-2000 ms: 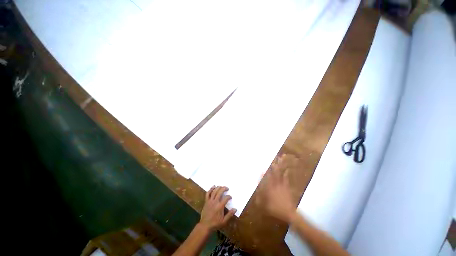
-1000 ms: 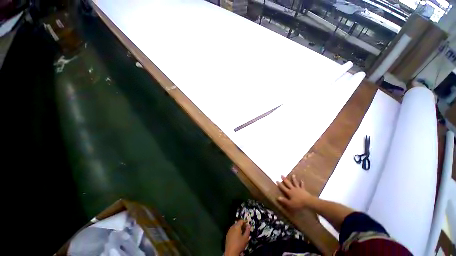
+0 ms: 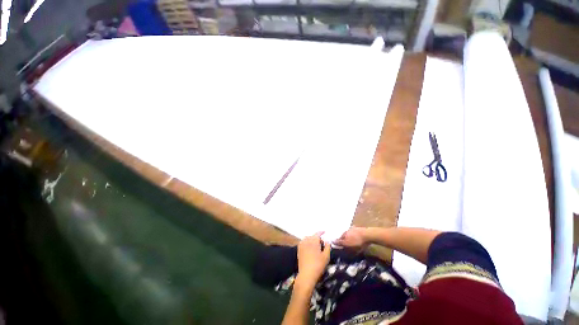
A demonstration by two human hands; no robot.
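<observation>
A huge white marker paper (image 3: 209, 120) covers most of the cutting table. My left hand (image 3: 313, 255) and my right hand (image 3: 353, 238) are close together at the paper's near corner, by the table edge. Their fingers pinch a small white piece of the paper between them; whether it is the corner itself or a loose bit cannot be told. A brown straightedge (image 3: 281, 181) lies on the paper ahead of my left hand. Black tailor's shears (image 3: 435, 159) lie on the plain white sheet to the right, touched by neither hand.
A thick plain paper roll (image 3: 501, 152) lies at the right, with a thinner rolled tube (image 3: 560, 190) beyond it. A bare brown strip of table (image 3: 392, 139) runs between the papers. Green floor (image 3: 127, 254) is at the left. Racks stand behind the table.
My left hand has come up from beside the printed clothing to the paper's corner. My right hand has moved off the table edge to meet it. The view has turned left.
</observation>
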